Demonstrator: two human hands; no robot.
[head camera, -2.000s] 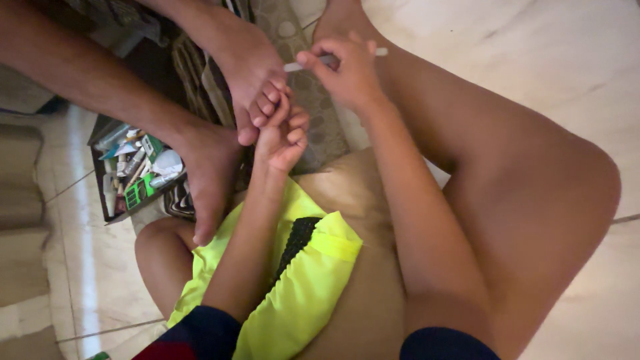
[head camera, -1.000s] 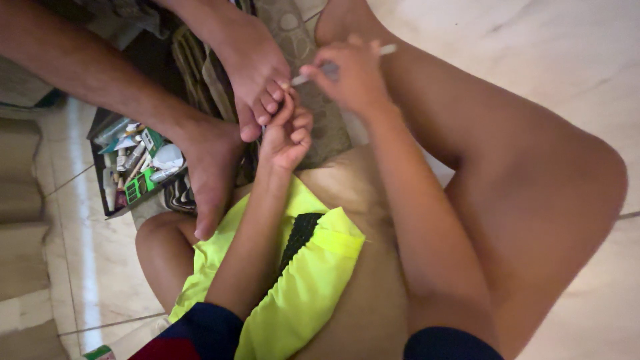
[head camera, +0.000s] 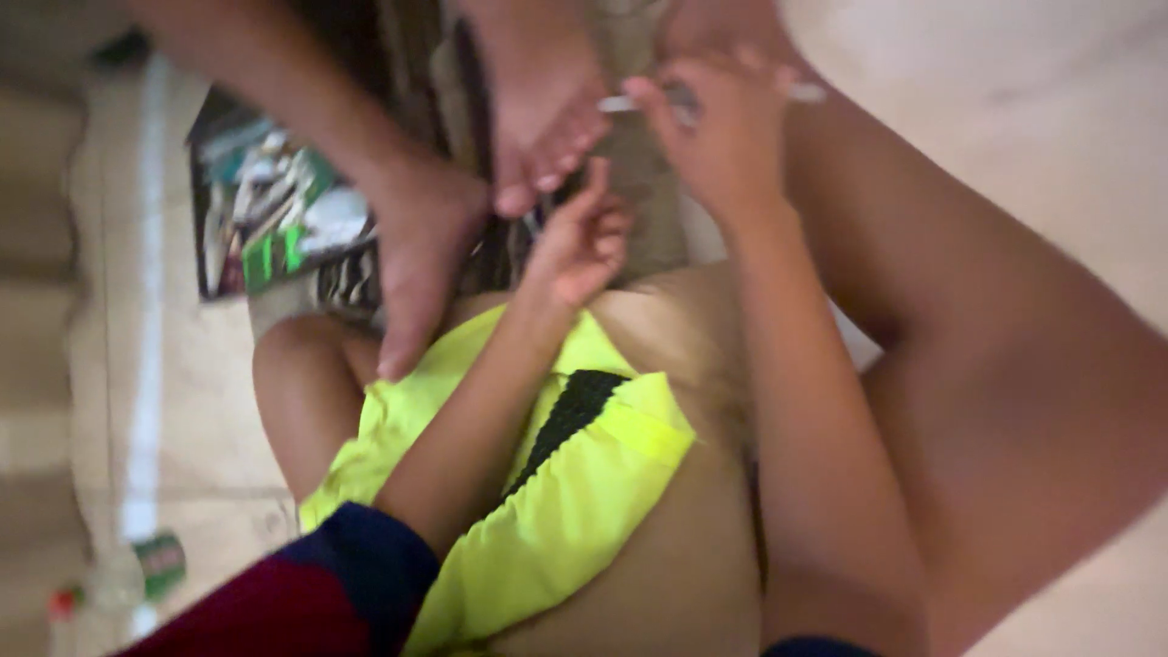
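My right hand holds a thin pale stick-like tool, whose left tip lies by the small toes of another person's foot. Blur hides what kind of tool it is. Just below those toes is my left hand, its palm turned up and fingers curled, the index finger pointing up near the toes. Whether it holds anything small cannot be told. The other person's second foot rests to the left, its toes at the edge of a bright yellow cloth with a black mesh part, over my lap.
A dark open box at the left holds tubes, a green pack and other small items. A clear plastic bottle with a green label lies on the tiled floor at lower left. Patterned fabric lies beneath the feet.
My left hand's fingers were at the toes and are now a little below them. The tool remains in my right hand. The view has shifted, bringing the bottle in at lower left.
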